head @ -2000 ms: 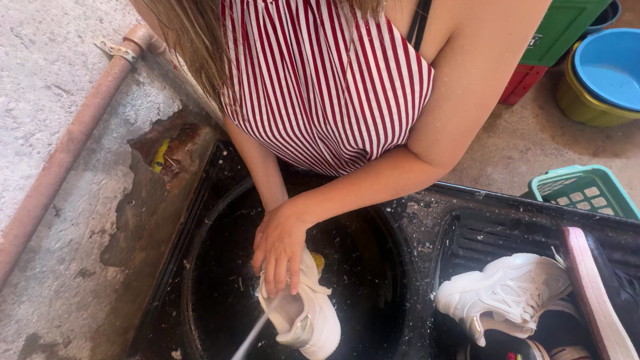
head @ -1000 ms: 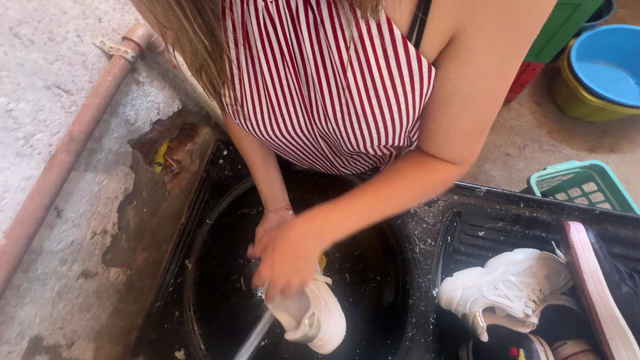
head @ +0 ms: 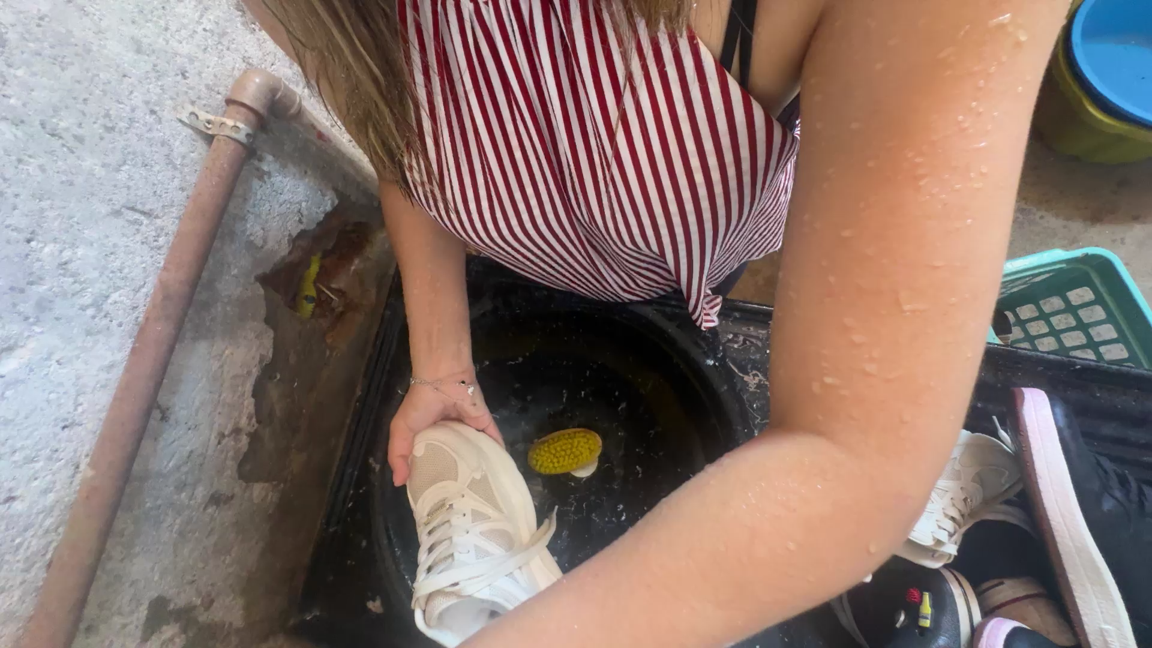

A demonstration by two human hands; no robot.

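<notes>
A white and beige lace-up sneaker (head: 477, 522) is tilted over a round black basin (head: 666, 360), its toe toward my body. My right hand (head: 441, 427), with a thin bracelet at the wrist, grips the toe end, palm toward the camera. My left forearm (head: 720, 531) crosses low in front of the sneaker's heel end; my left hand lies beyond the bottom edge, so what it holds is hidden. A yellow-bristled oval scrub brush (head: 565, 451) lies bristles up in the basin, right of the sneaker and apart from it.
At right, several shoes stand on the black ribbed surface, among them a white sneaker (head: 967, 495) and a dark shoe with a pale pink-edged sole (head: 1071, 522). Behind are a green plastic basket (head: 1071, 306) and a blue basin (head: 1116, 54). A pipe (head: 157, 351) runs along the concrete wall at left.
My left hand, earlier at the sneaker's opening, has moved down out of view. My right hand now shows at the toe. The sneaker has turned toe toward my body, and the brush has come into plain view.
</notes>
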